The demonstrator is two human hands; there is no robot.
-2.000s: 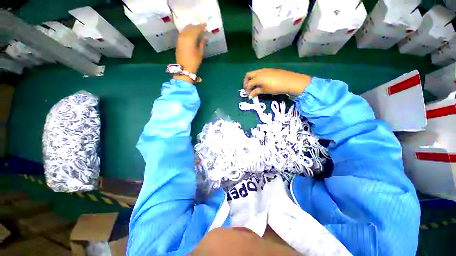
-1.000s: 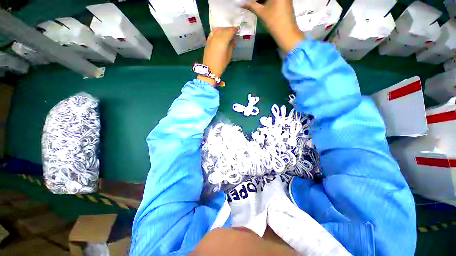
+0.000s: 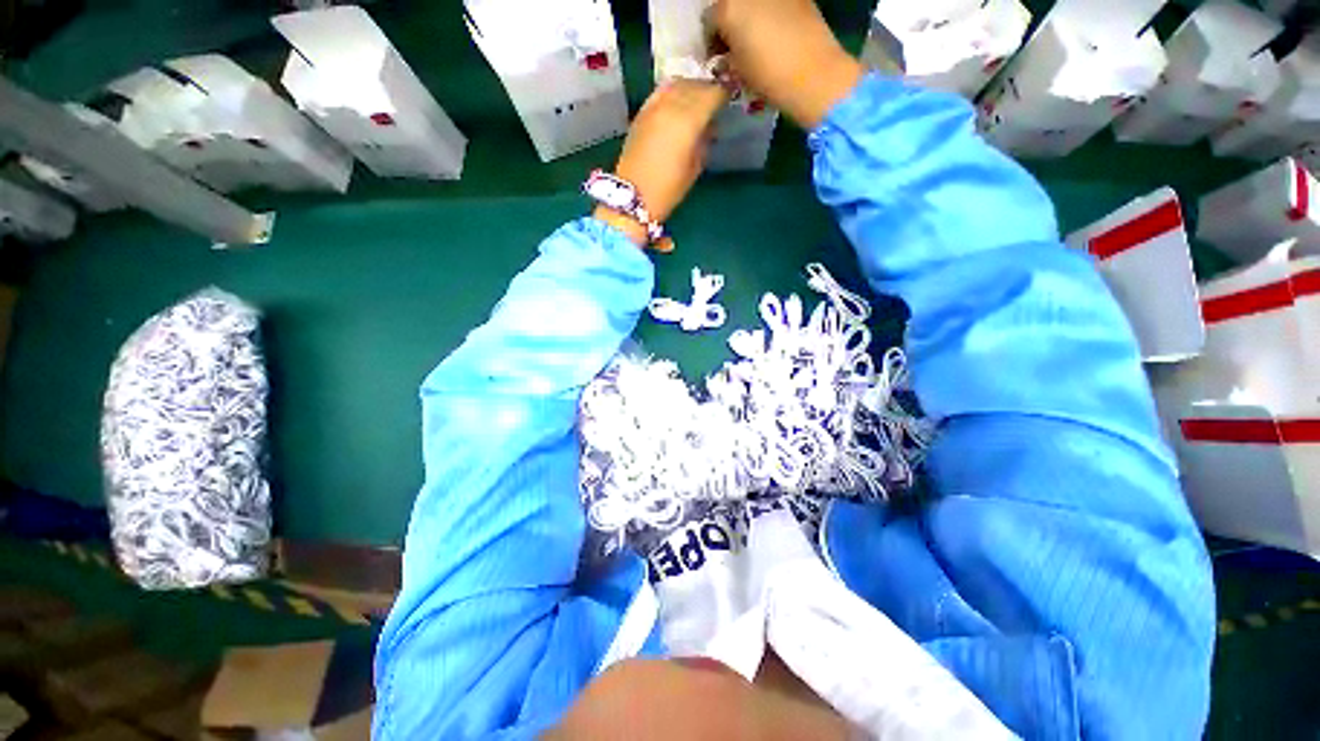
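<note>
My left hand (image 3: 673, 138) is at the front of a white retail box (image 3: 741, 142) on the far side, fingers bent at its upper edge. My right hand (image 3: 782, 55) is at the top of the same box. A small white looped piece shows between the fingers of both hands; which hand holds it is unclear. A tangled cable pile (image 3: 753, 434) lies in front of my body. A few loose coiled cables (image 3: 692, 303) lie apart beyond it on the green surface.
More retail boxes (image 3: 550, 87) stand in a row along the far side. A full bag of cables (image 3: 188, 442) lies at left, below a grey metal bar (image 3: 130, 167). Larger red-striped cartons (image 3: 1238, 391) are at right. A brown carton (image 3: 268, 686) is at lower left.
My right hand went from the loose cables to the box top, where my left hand also is. The row of boxes has shifted right in view. A few coiled cables now lie apart from the pile.
</note>
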